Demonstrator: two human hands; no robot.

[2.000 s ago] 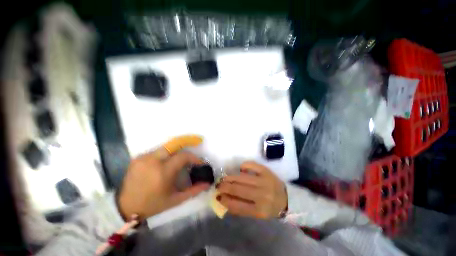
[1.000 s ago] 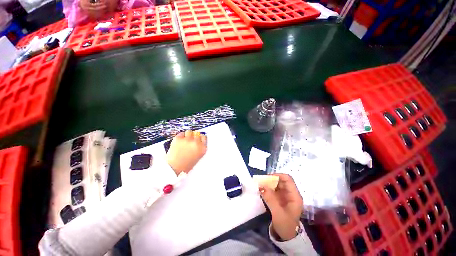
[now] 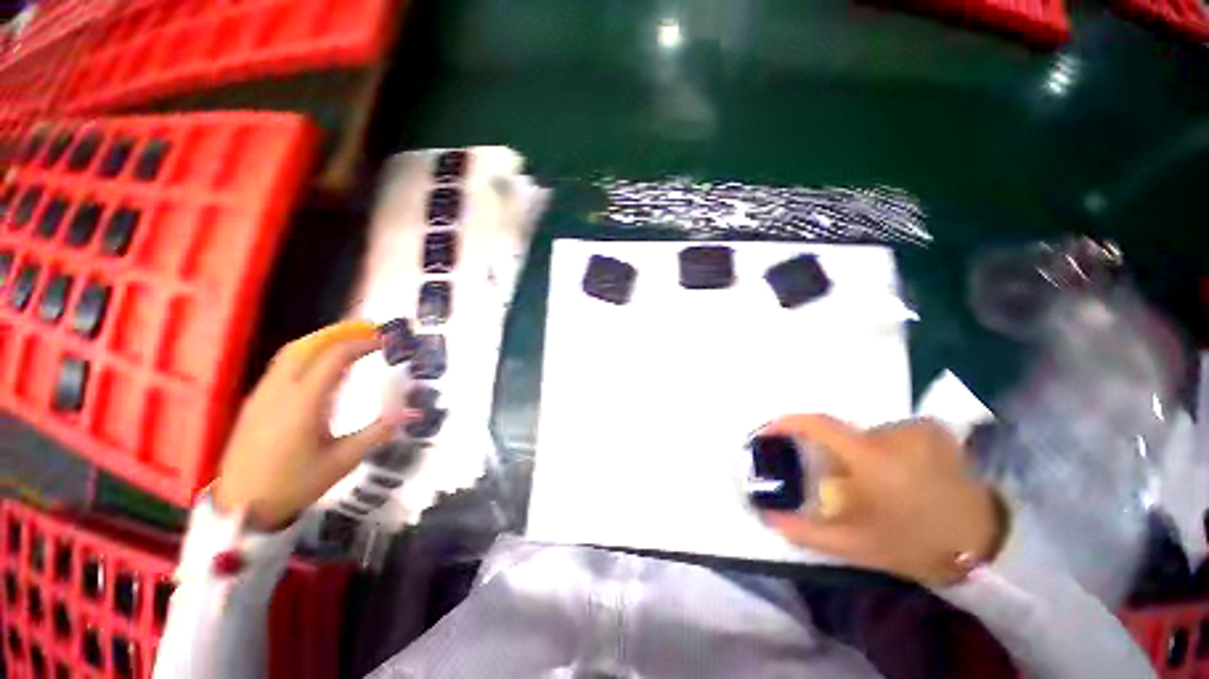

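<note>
My right hand (image 3: 895,497) is over the right part of the white mat (image 3: 636,411), shut on a black smartwatch unit (image 3: 777,472) with a pale stripe. A small cream-yellow block (image 3: 831,499) is also between its fingers. My left hand (image 3: 285,431), with a yellow finger cot, reaches over the white film sheets (image 3: 475,285). Its finger and thumb are apart. A tilted dark film (image 3: 398,341) lies at the index fingertip; blur hides whether it is held. Three dark squares lie along the mat's back edge: left (image 3: 609,279), middle (image 3: 705,267) and right (image 3: 798,279).
A red tray (image 3: 199,285) with black pieces stands at the left, with another (image 3: 80,584) below it. A silvery tangled band (image 3: 762,210) lies beyond the mat. Clear plastic (image 3: 1087,411) and a white paper piece (image 3: 952,402) lie to the right on the dark green bench.
The view has swung left. My left hand has gone from the mat's back edge to the film sheets. My right hand has taken hold of the striped watch unit, keeping the cream block.
</note>
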